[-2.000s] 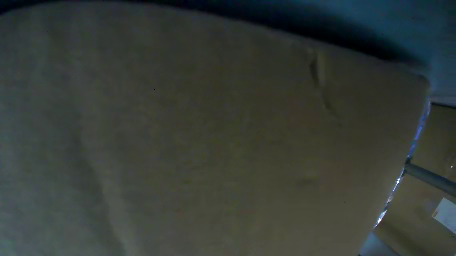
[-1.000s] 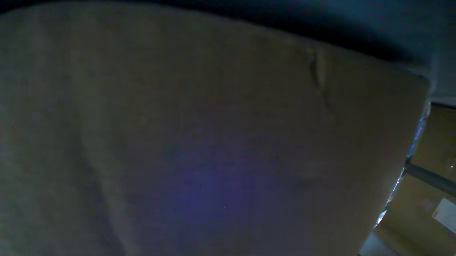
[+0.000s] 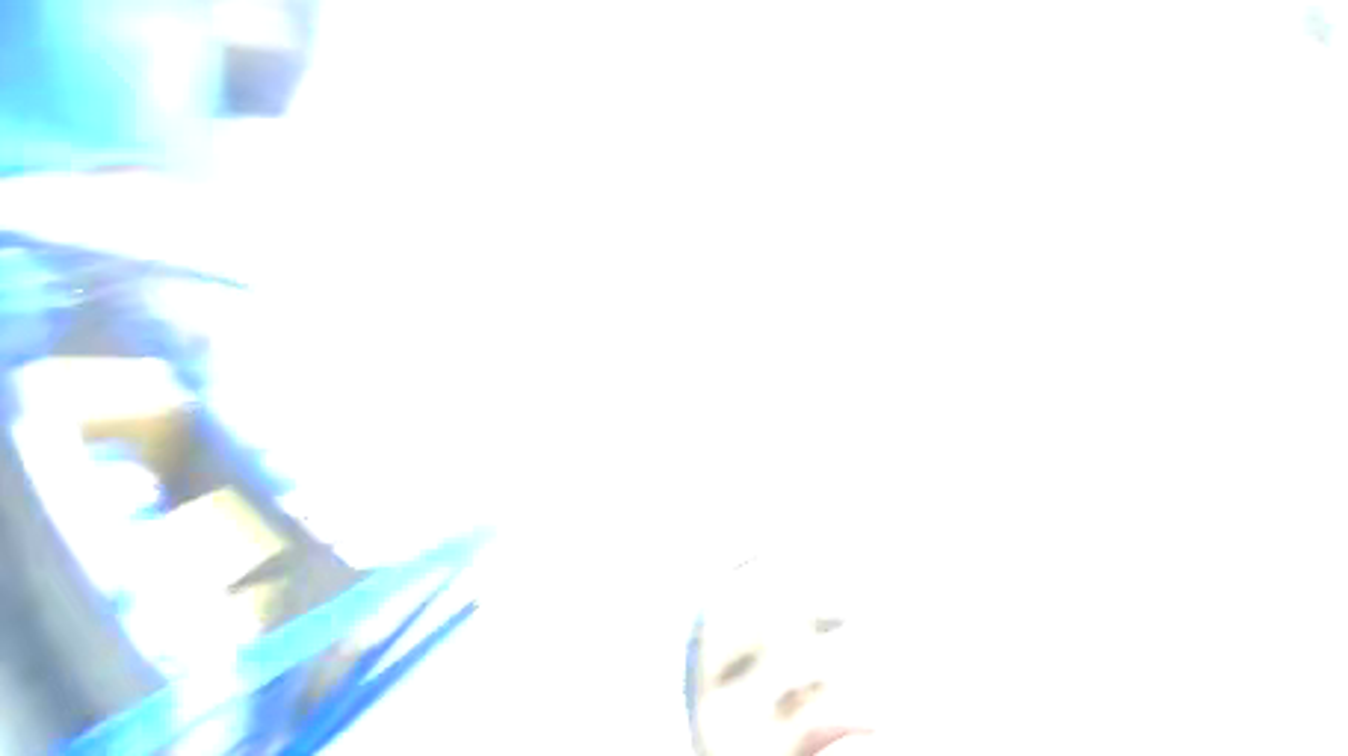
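Note:
Neither of my hands shows in the head view. No phone, film or tray can be made out. Most of the picture is overexposed to plain white. Part of a person [image 3: 784, 687] shows at the bottom, right of the middle, washed out and cut off by the lower edge. What lies nearest in front of me cannot be told.
A bright blue, blurred band [image 3: 340, 620] runs slanting at the lower left. Tan and yellow box-like shapes [image 3: 229, 539] stand beyond it at the left. A blurred cyan area [image 3: 89, 81] fills the upper left corner. None is sharp enough to name surely.
The dark brown cardboard-like surface that filled the view is gone. The view has swung elsewhere and turned very bright, with a person and blue shapes now in it.

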